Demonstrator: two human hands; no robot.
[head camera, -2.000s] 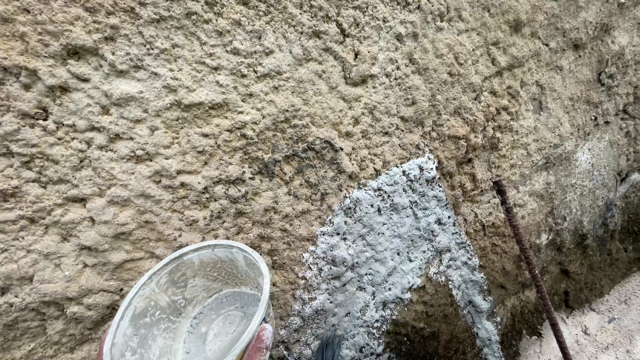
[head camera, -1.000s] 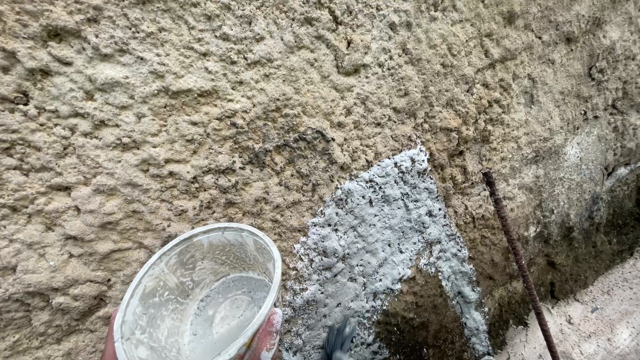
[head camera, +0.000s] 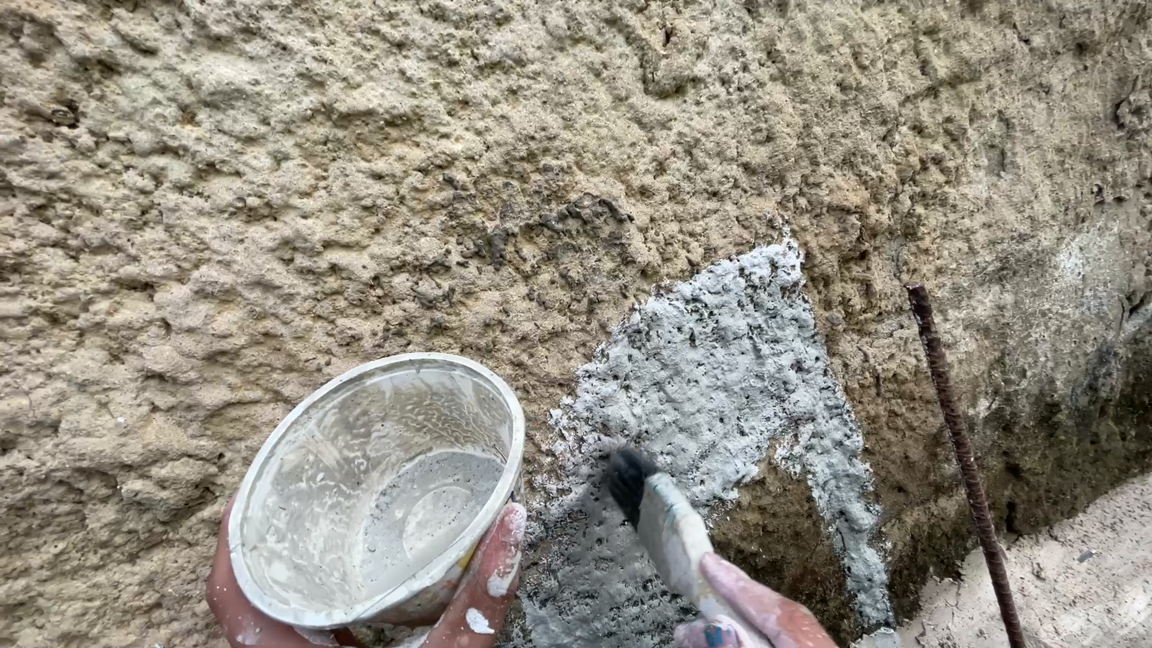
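Note:
My left hand (head camera: 486, 576), spotted with white paint, holds a clear plastic tub (head camera: 378, 490) from below, its mouth tilted toward me. A little thin grey-white paint (head camera: 441, 504) lies in its bottom, and streaks coat the inner sides. At the lower middle, my right hand (head camera: 760, 607) grips the handle of a paintbrush (head camera: 670, 531). The dark bristles are against the left part of a grey-white painted patch (head camera: 711, 360) on the rough wall. The patch has an angular shape with a narrow strip running down on its right.
A rough, tan textured wall (head camera: 315, 225) fills most of the view, with a dark mark (head camera: 567, 220) above the patch. A rusty rebar rod (head camera: 967, 468) stands up at the right. Pale ground (head camera: 1071, 567) meets the wall at the lower right.
My right hand and most of the brush have come into view from the bottom edge, the bristles now higher on the patch. The tub is still in my left hand, showing more fully.

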